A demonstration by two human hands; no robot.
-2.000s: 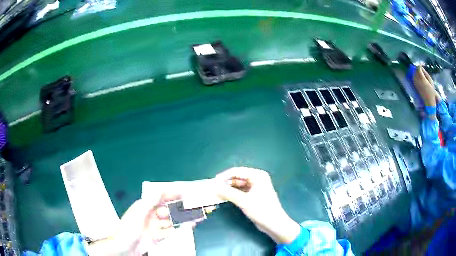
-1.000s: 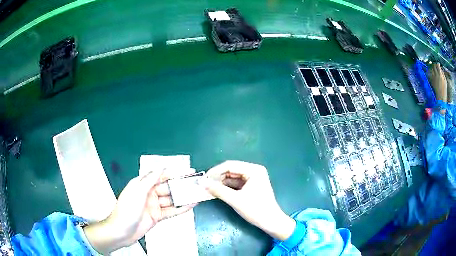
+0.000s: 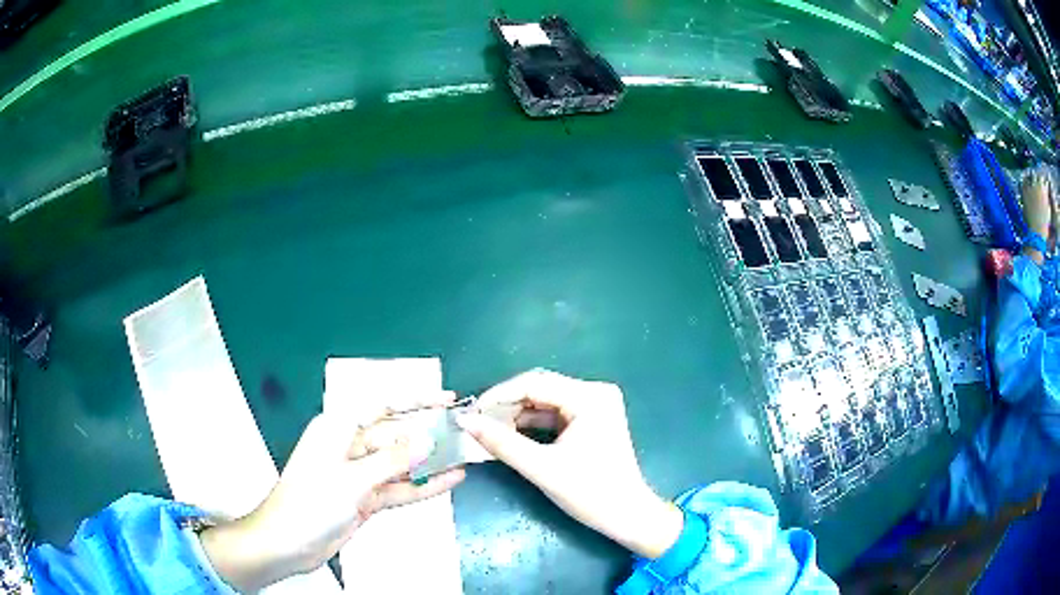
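My left hand (image 3: 337, 477) holds a small pale grey, screen-sized module (image 3: 437, 446) between thumb and fingers, over a white backing sheet (image 3: 395, 546). A small green spot shows at the module's lower edge. My right hand (image 3: 570, 447) pinches the module's right end or a pale film there; the fingertips hide which. A second white backing sheet (image 3: 192, 395) lies to the left, with a faint rectangle at its top end. The clear blister tray (image 3: 814, 320) lies at right, with black screens in its top rows and shiny pockets below.
Open black housings lie along the far side, at left (image 3: 151, 145), centre (image 3: 556, 67) and right (image 3: 808, 81), with more beyond. Flat metal plates (image 3: 939, 293) lie right of the tray. A coworker's blue sleeve (image 3: 1017, 349) and hand are at the right edge. Part of another tray shows at far left.
The long white strip held earlier is out of my fingers. The module has turned in my left hand and shows a pale grey face. The housings appear higher in view.
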